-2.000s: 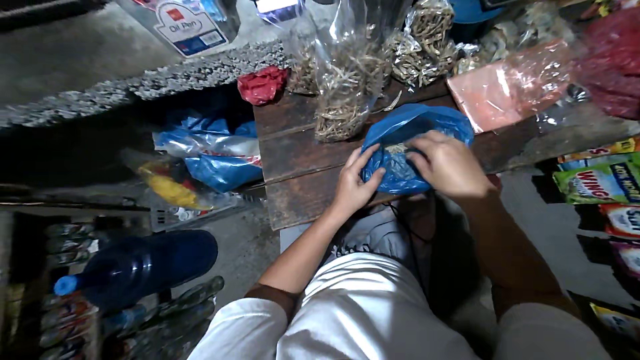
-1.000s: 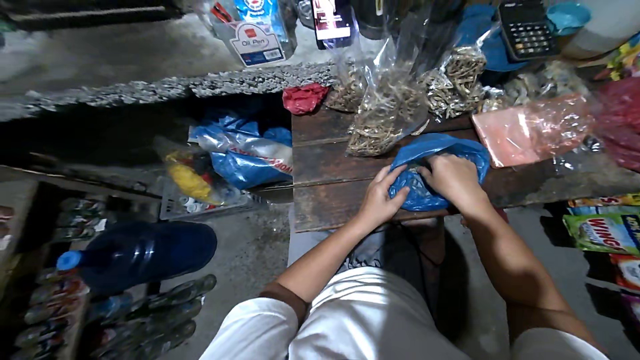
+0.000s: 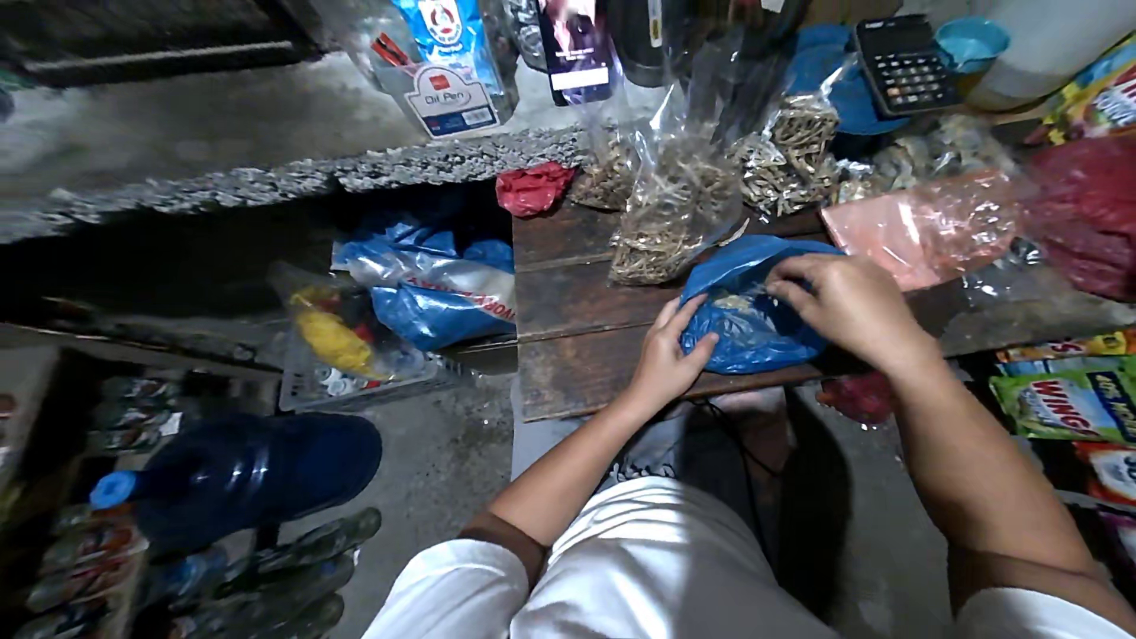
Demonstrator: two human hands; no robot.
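Note:
A blue plastic bag lies with its mouth open on the dark wooden table. My left hand holds the bag's left rim between thumb and fingers. Over the bag's right side is my right hand, its fingers bent at the opening; whether they pinch anything cannot be made out. Some pale, small contents show inside, too unclear to name. Just behind the bag stands a clear plastic bag of dried small fish, with another such bag further back. A pink plastic packet lies to the right.
A red plastic bag sits at the table's back left corner. Behind runs a rough concrete ledge with a phone and a pen box. A calculator is at the back right. A blue water jug lies low at left.
My right hand, deeper in the blue bag one second ago, has risen to its opening. My left hand stays at the rim. The view has shifted since two seconds ago.

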